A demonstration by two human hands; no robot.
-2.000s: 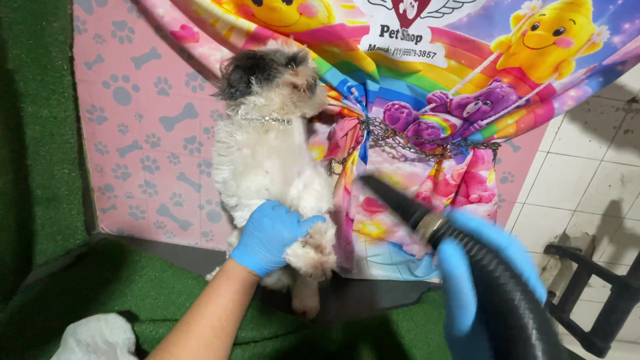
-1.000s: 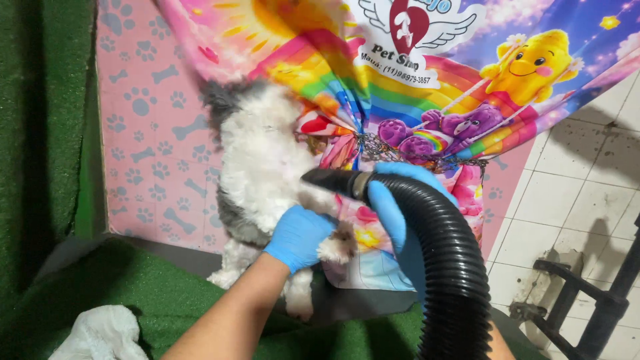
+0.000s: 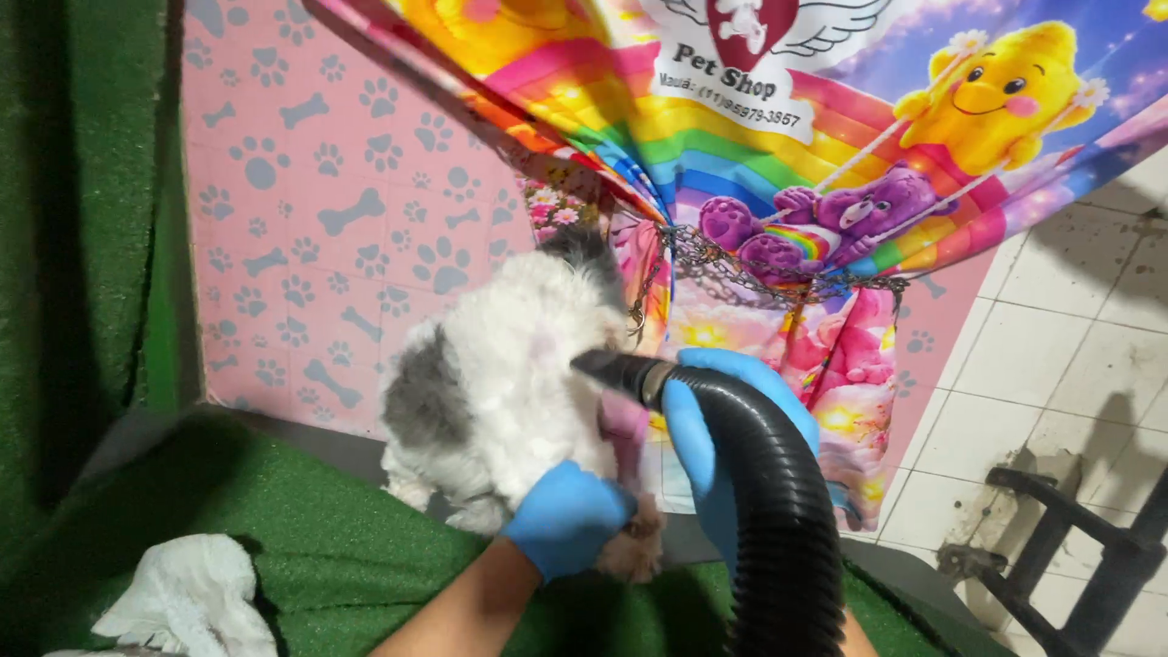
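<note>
A small white and grey dog [image 3: 525,374] is on the table by the pink panel, its head near the hanging printed cloth. My left hand [image 3: 570,520], in a blue glove, is closed around one of the dog's legs; the paw shows just to its right. My right hand [image 3: 730,429], also gloved in blue, grips a black ribbed dryer hose [image 3: 780,511]. The hose's flat black nozzle [image 3: 611,372] points left at the dog's white fur, close to it; whether they touch I cannot tell.
A printed cloth [image 3: 748,164] hangs behind, gathered by a metal chain [image 3: 776,283]. Green artificial turf [image 3: 365,547] covers the near surface, with a whitish cloth [image 3: 196,593] at lower left. Right are white wall tiles [image 3: 1031,356] and a black metal frame [image 3: 1086,547]. The pink panel [image 3: 347,182] bears paw prints.
The nozzle, held away from the dog two seconds ago, is now close to its fur. The dog's body has turned, showing more grey side, while my left hand keeps hold of a leg.
</note>
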